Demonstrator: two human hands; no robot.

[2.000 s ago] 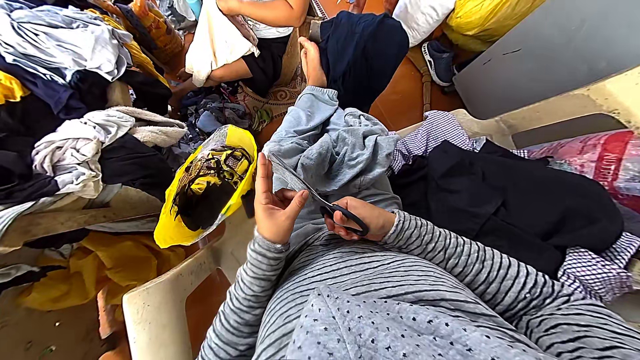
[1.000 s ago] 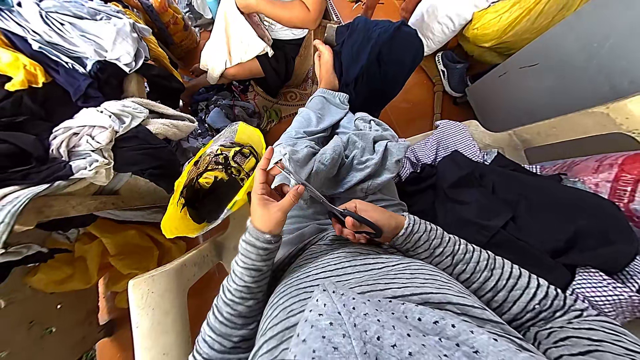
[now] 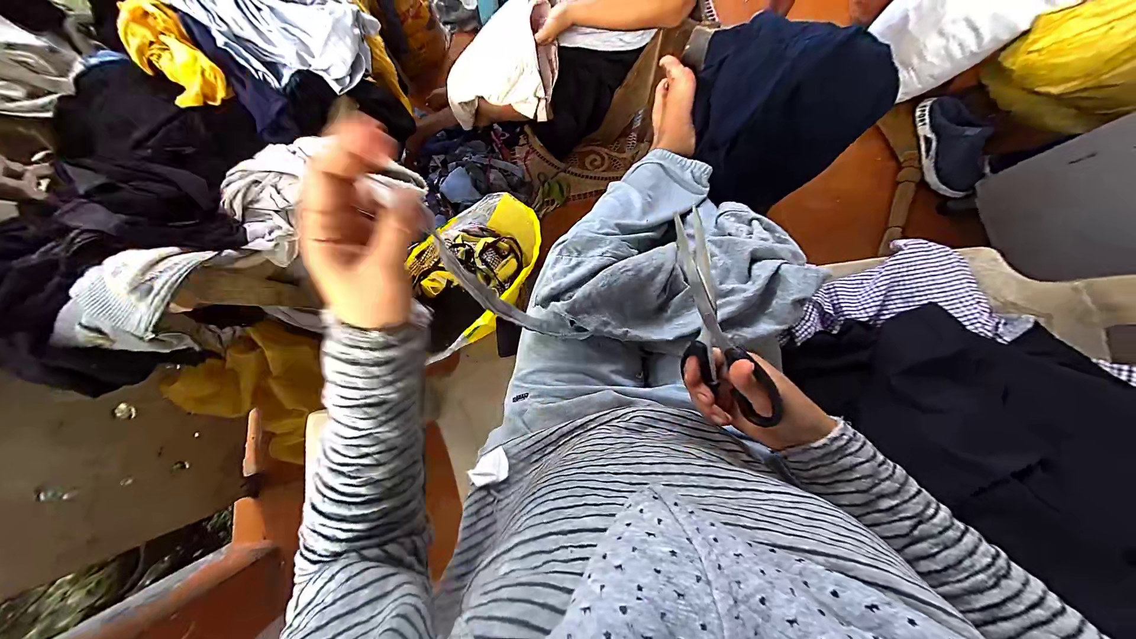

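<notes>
My left hand [image 3: 355, 231], blurred and raised at the left, grips one end of a narrow grey fabric strip [image 3: 479, 288]. The strip hangs in a curve down to a bunched light blue-grey garment [image 3: 603, 266] on my lap. In my right hand [image 3: 763, 399] are scissors [image 3: 706, 302] with black handles, fingers through the loops. Their blades point away from me over the garment, slightly apart. A small white scrap [image 3: 489, 467] lies on my striped top near my left hip.
Heaped clothes [image 3: 160, 160] cover the left side. A yellow bag [image 3: 519, 231] holding dark patterned cloth stands beyond my left knee. Black cloth [image 3: 958, 426] and checked cloth [image 3: 923, 284] lie over the chair at right. Another person's arm [image 3: 621, 12] shows ahead.
My left hand has moved left and away from the scissors, drawing out the strip. The scissors, earlier near my left fingers, now point forward, apart from that hand. A white scrap now shows on my top.
</notes>
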